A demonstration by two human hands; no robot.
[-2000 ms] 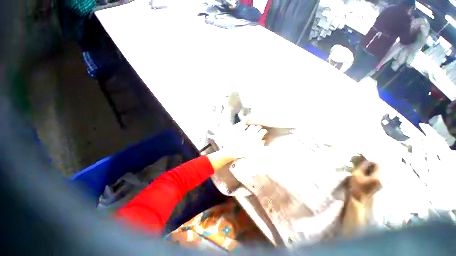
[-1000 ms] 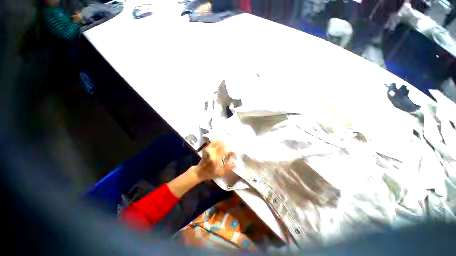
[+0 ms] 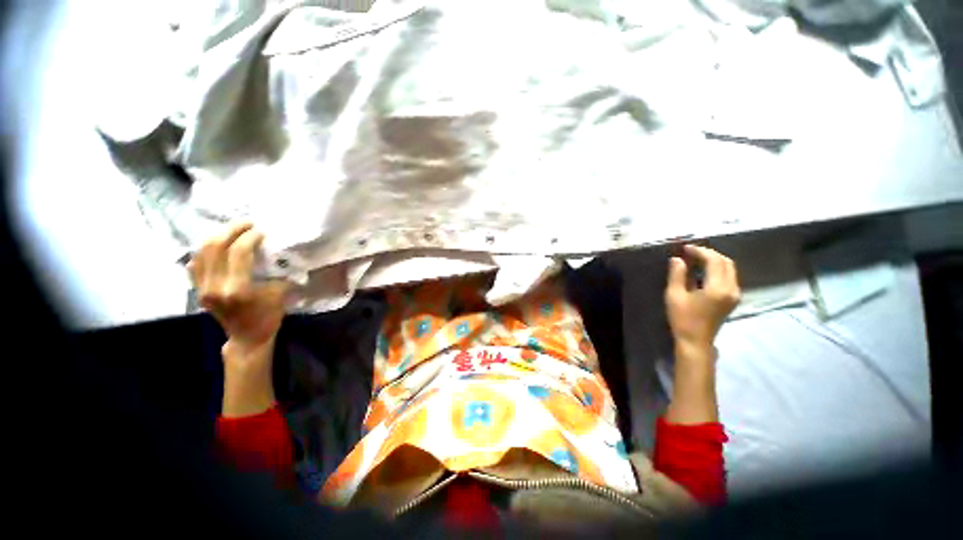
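Note:
A pale off-white jacket [image 3: 444, 158] lies spread over the table, its button placket [image 3: 428, 240] running along the near edge with a row of small dark dots. My left hand [image 3: 239, 283] grips the placket's left end near the collar, fingers bent over the cloth. My right hand [image 3: 701, 295] is at the table edge near the placket's right end, thumb and fingers curled with a small dark gap between them. Whether it holds cloth or a tool cannot be told.
The white table edge [image 3: 845, 216] runs across in front of me. Pale cloth [image 3: 792, 390] hangs or lies at the lower right. My orange-flowered apron [image 3: 480, 411] is below the edge. More pale cloth [image 3: 917, 74] is at the upper right.
The view has turned down onto the jacket and apron. The placket now runs level along the table edge. My right hand, not seen one second ago, now shows at right.

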